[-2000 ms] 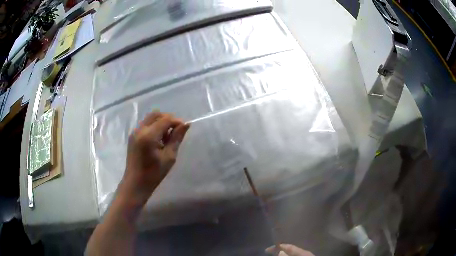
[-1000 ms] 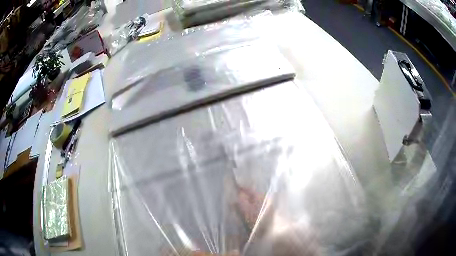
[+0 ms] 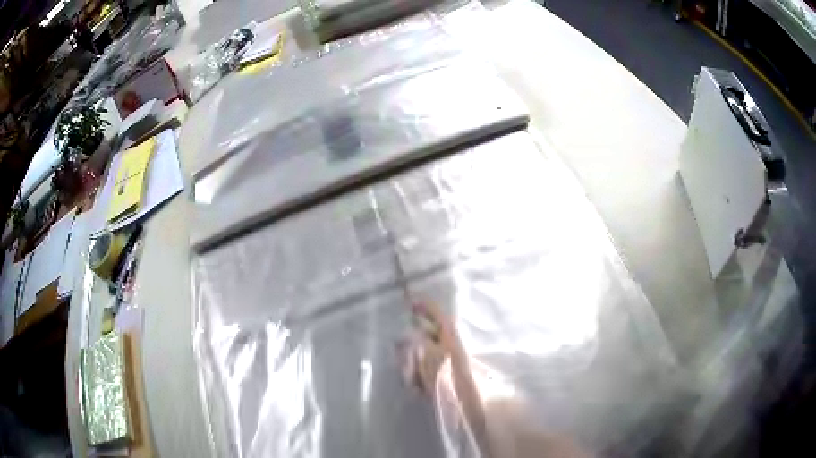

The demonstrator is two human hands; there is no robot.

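Observation:
A large clear plastic bag (image 3: 259, 358), shiny and wrinkled, spreads over the stack of poly bags in front of me. My right hand (image 3: 428, 344) is blurred and shows through the film near the middle. It holds a thin dark stick (image 3: 400, 268) that points away from me. My left hand is not in view. A folded stack of bags (image 3: 295, 201) with a thick dark edge lies across the far part. A grey printed patch (image 3: 342, 136) shows on the film there.
The white label dispenser (image 3: 726, 179) stands at the right table edge, its strip blurred below. On the left lie a green-white block (image 3: 106, 389) on brown card, a yellowish tape roll (image 3: 106, 255), pens and papers with a yellow pad (image 3: 132, 179). More bags (image 3: 376, 16) lie at the back.
My left hand has left the view. My right hand, with the stick, has moved from the lower edge to the middle, behind film. A bag now covers the near area, and the view has shifted.

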